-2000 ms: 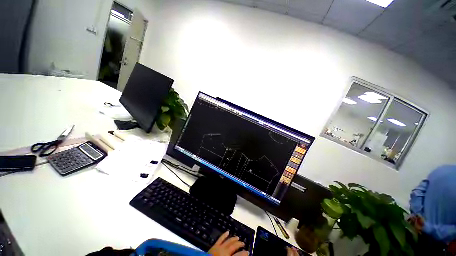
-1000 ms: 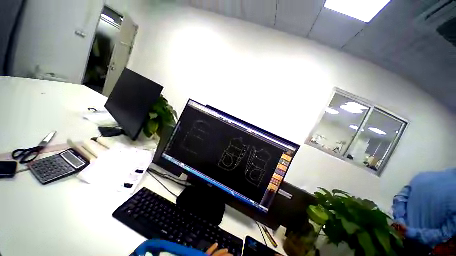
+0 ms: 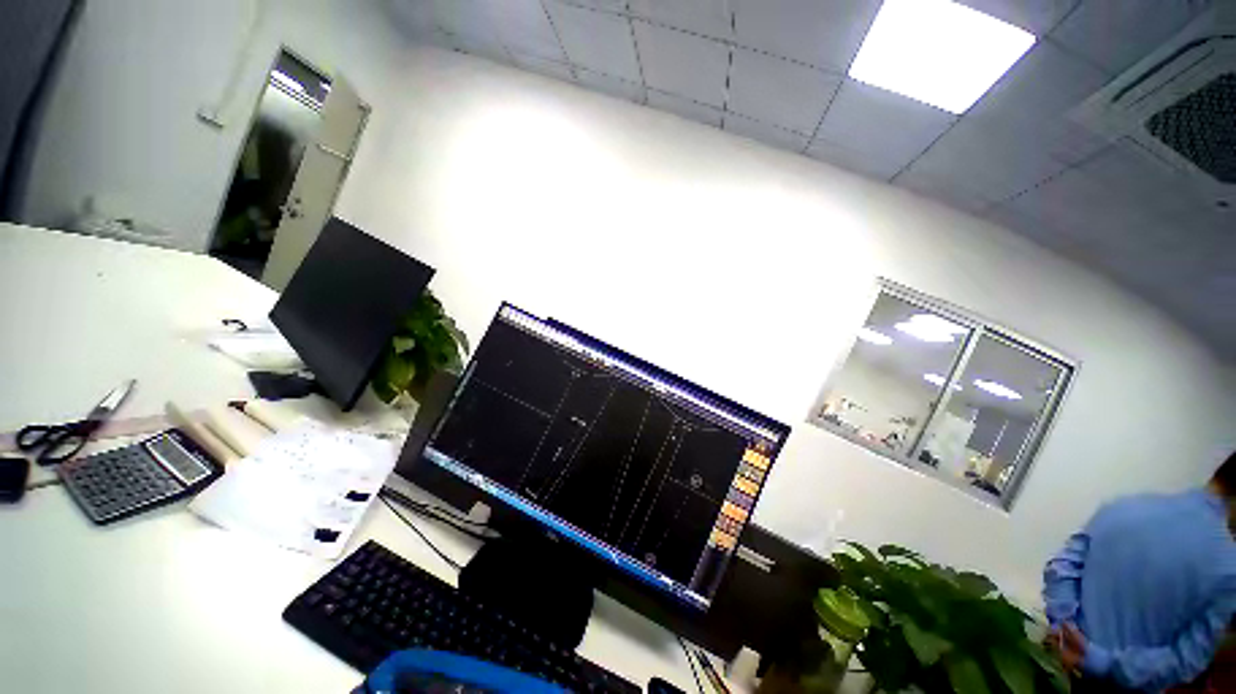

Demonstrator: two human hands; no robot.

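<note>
The lit monitor (image 3: 603, 454) shows thin white outlines and dotted lines on black, with an orange tool column at its right side. The black keyboard (image 3: 434, 617) lies below it, its lower part cut off by the frame edge. A bright blue curved band (image 3: 461, 668) at the bottom centre covers part of the keyboard. Neither of my hands is in view. A small dark piece, perhaps the mouse pad's tip, shows at the bottom edge right of the keyboard.
Left on the white desk (image 3: 149, 610) are a calculator (image 3: 140, 475), black-handled scissors (image 3: 79, 429), papers (image 3: 305, 485) and a dark slab. A dark second monitor (image 3: 350, 312) stands behind. A leafy plant (image 3: 935, 630) and a person in blue (image 3: 1152, 583) are at the right.
The view has tilted up, so the desk things sit lower. The fingers on the keyboard have left the picture. The outlines on the screen have changed to larger ones. The person has turned and lowered.
</note>
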